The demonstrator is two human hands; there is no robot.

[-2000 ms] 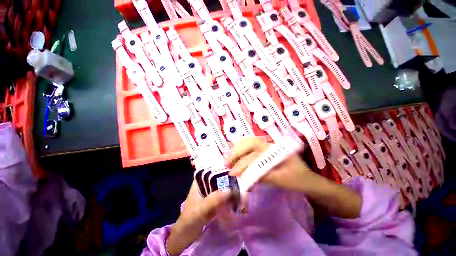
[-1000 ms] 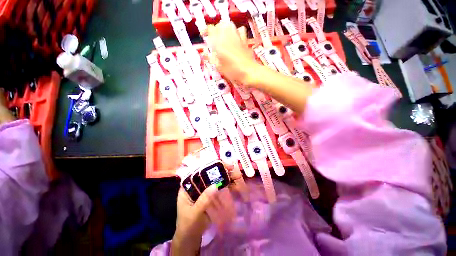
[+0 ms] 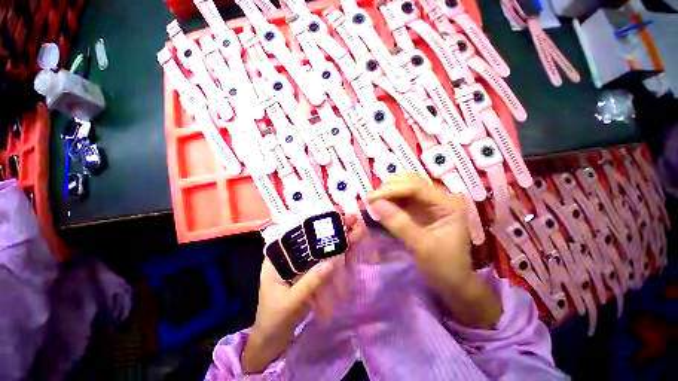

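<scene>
My left hand (image 3: 286, 298) holds a fanned stack of smartwatches (image 3: 325, 235), screens up, at the front edge of the tray. The rightmost screen is lit with a white code-like square and text; one beside it shows text lines. Their straps are washed out by glare. My right hand (image 3: 424, 223) is just right of the stack, fingers bent, thumb and fingertips apart; no watch shows in it. The red compartment tray (image 3: 172, 160) bears rows of pink-strapped watches lying back up, with dark round sensor windows.
At left are a white bottle (image 3: 74, 93), small shiny pieces beside a blue item (image 3: 68, 160) and a neighbour's red tray (image 3: 36, 149). At lower right, another red tray holds pink-strapped watches (image 3: 550, 223). At upper right are a small open box (image 3: 609, 56) and crumpled clear film (image 3: 615, 108).
My right hand has come back from the far rows of the tray to beside the stack. The stack remains in my left hand. The head view has shifted.
</scene>
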